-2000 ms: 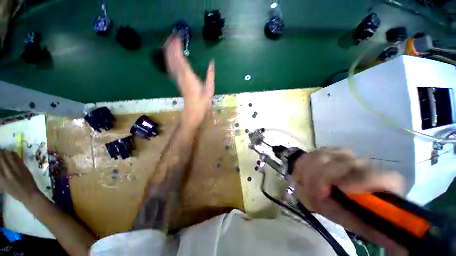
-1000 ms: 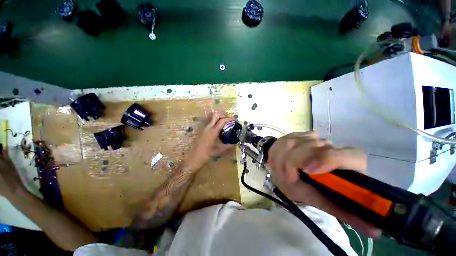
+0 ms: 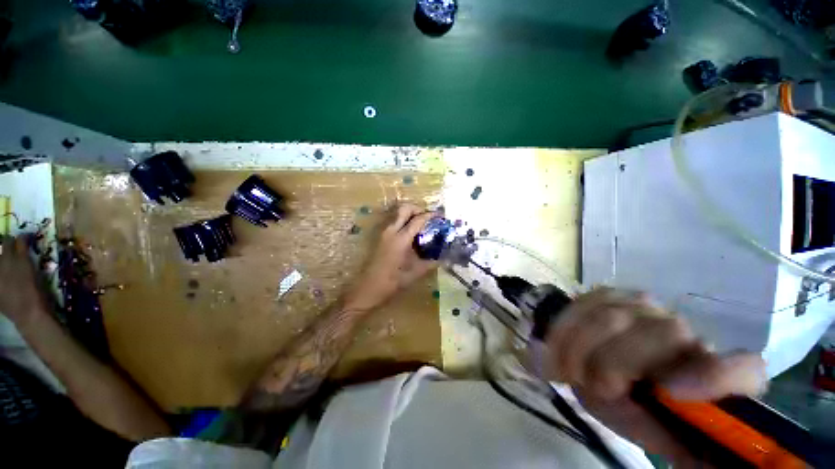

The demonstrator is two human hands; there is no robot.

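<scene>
My left hand (image 3: 395,261) holds a small black motor-like unit (image 3: 434,238) over the right part of the brown board, its silvery patterned end face showing. My right hand (image 3: 632,353), blurred, grips the electric screwdriver (image 3: 714,417) with its orange panel. The screw-feed nozzle (image 3: 462,252) at the tool's tip is beside the unit's right side; whether they touch is unclear. Three black ribbed units (image 3: 165,177) lie on the board's left part.
A green conveyor belt (image 3: 302,101) with dark units and a small white ring runs behind the board (image 3: 247,343). A white feeder box (image 3: 687,211) stands at right. A paper scrap (image 3: 290,283) lies on the board. Another person's arm (image 3: 82,366) is at left.
My left hand has come back from over the belt and now holds a unit. Since the last earlier frame, the screwdriver body has moved right and down, and the belt items have shifted left.
</scene>
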